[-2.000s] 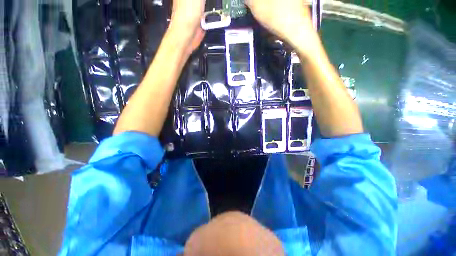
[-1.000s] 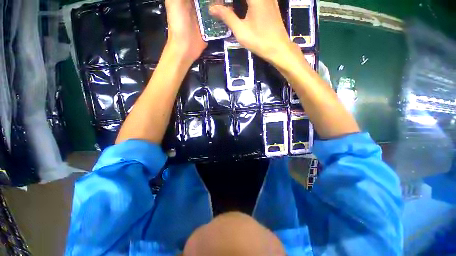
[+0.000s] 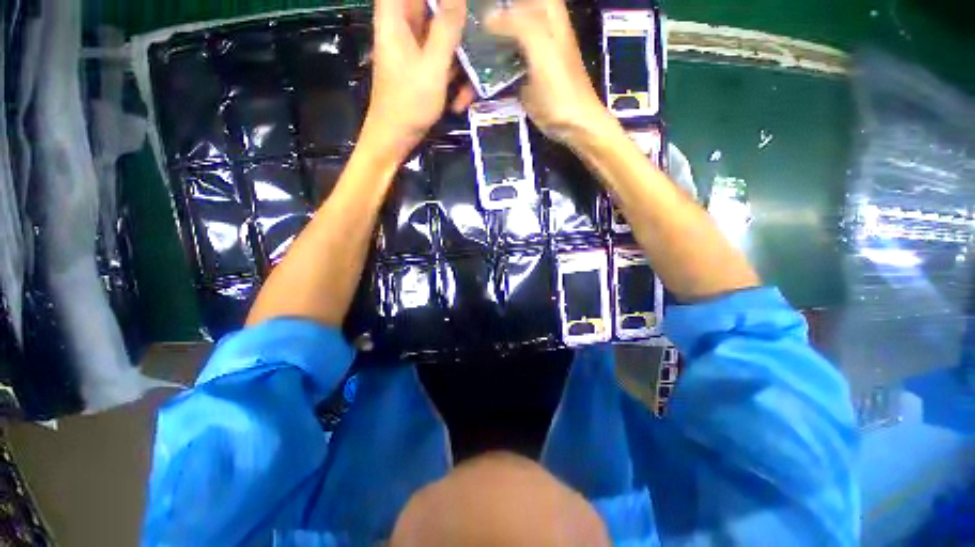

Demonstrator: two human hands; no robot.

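Note:
A phone housing with a green circuit board in it (image 3: 494, 62) is held at the top edge of the picture, tilted. My left hand (image 3: 415, 64) grips its left side, fingers partly cut off by the picture's edge. My right hand (image 3: 545, 64) is on its right side, with fingers over the board; its fingertips are blurred. Below the hands, a white phone housing (image 3: 501, 156) lies in the black blister tray (image 3: 310, 160). Other housings lie at the tray's right side, one at the upper right (image 3: 630, 64) and one at the lower right (image 3: 584, 297); my right forearm partly covers another.
Small green-white parts (image 3: 729, 203) lie on the green mat (image 3: 791, 128) right of the tray. Clear trays (image 3: 909, 230) stand at the far right. Whitish plastic film (image 3: 75, 214) hangs over black trays at the left. A blue-clad part of a person shows at the lower right.
The held housing was level with its open end showing, then turned board side up, and is now tilted. Both hands have moved slightly. The tray sits slightly lower in the picture.

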